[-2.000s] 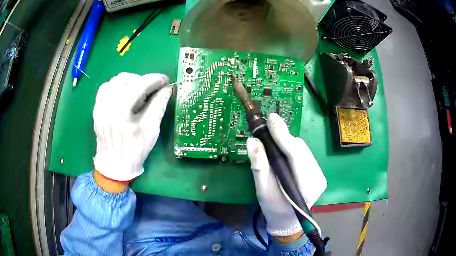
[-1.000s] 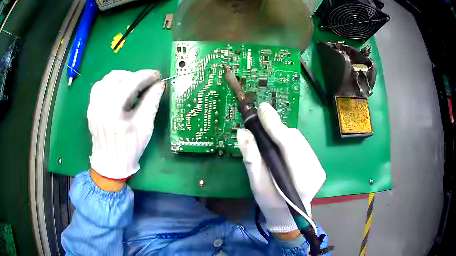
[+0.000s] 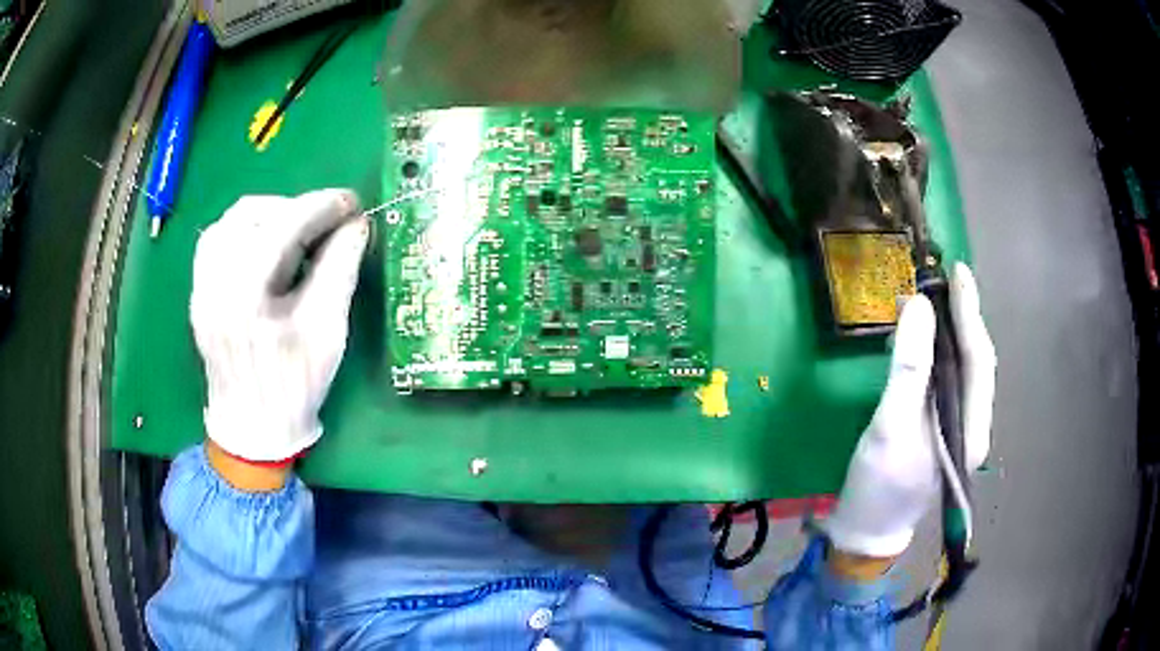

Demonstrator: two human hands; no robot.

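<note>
The green circuit board (image 3: 547,254) lies solder side up on the green mat, with a bright glare over its left part. My left hand (image 3: 274,318), in a white knitted glove, is left of the board and pinches a thin strand of solder wire (image 3: 405,200), whose end reaches over the board's upper left. My right hand (image 3: 910,420), also gloved, holds the black soldering iron (image 3: 944,369) at the far right. The iron's front end is at the dark iron stand (image 3: 846,165), beside the yellow sponge (image 3: 869,282); its tip cannot be made out.
The translucent fume hood (image 3: 560,57) hangs over the board's back edge. A black fan (image 3: 865,36) is at upper right. A blue stick (image 3: 181,125), a thin black tool (image 3: 305,79) and a grey box (image 3: 274,13) are at upper left. Yellow scraps (image 3: 714,393) lie on the mat.
My right hand has moved the iron from the board to the stand at the right. My left hand keeps its hold on the wire left of the board. The whole view has shifted slightly.
</note>
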